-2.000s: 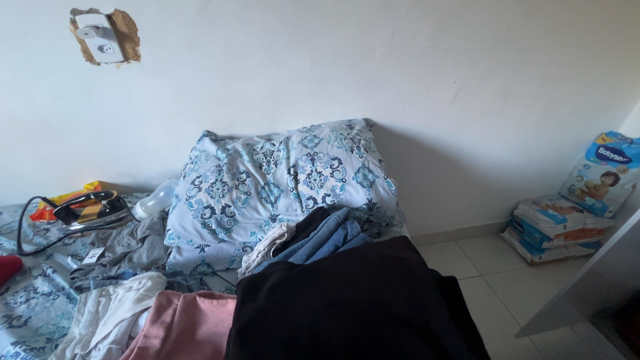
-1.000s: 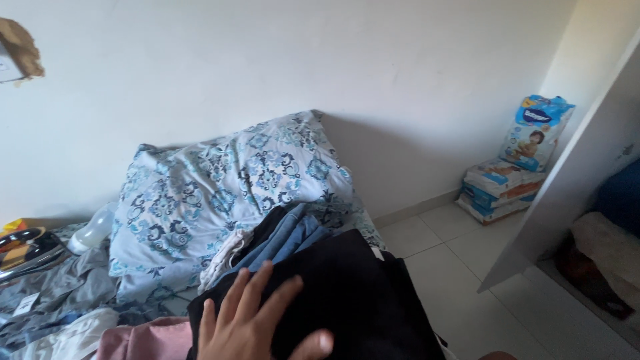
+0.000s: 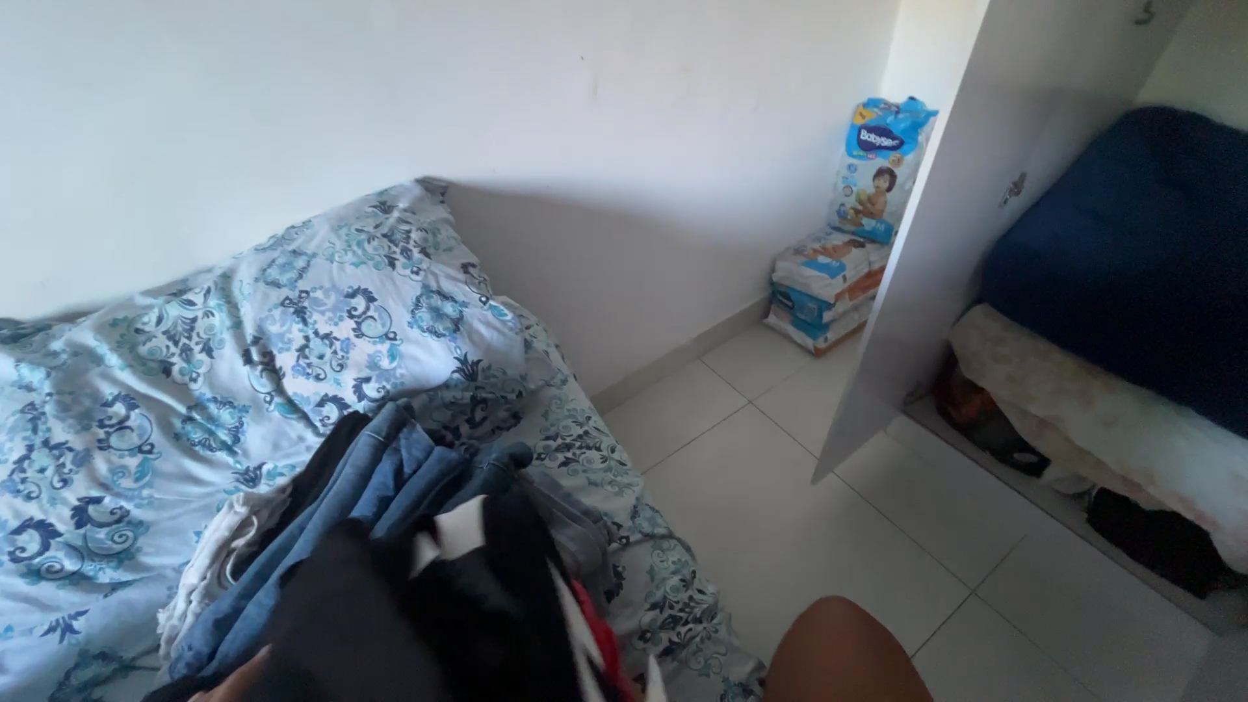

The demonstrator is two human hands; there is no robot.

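At the bottom left edge, a small part of my left hand shows at the side of a black garment, gripping it; most of the hand is hidden. The black cloth is blurred and lies bunched with dark clothes that have white and red parts. Behind it are folded blue jeans, a white ruffled garment and a grey folded garment. The clothes rest on a bed with a blue-and-white patterned sheet, against a matching pillow. My right hand is not visible.
Diaper packs are stacked on the tiled floor by the wall. An open cabinet door stands at the right. Beyond it are a dark blue item and pale bedding. A bare knee shows at the bottom.
The view has swung right. My left hand, spread on top of the black garment a second ago, is now at its left edge. The black garment has shifted, and more of the jeans shows.
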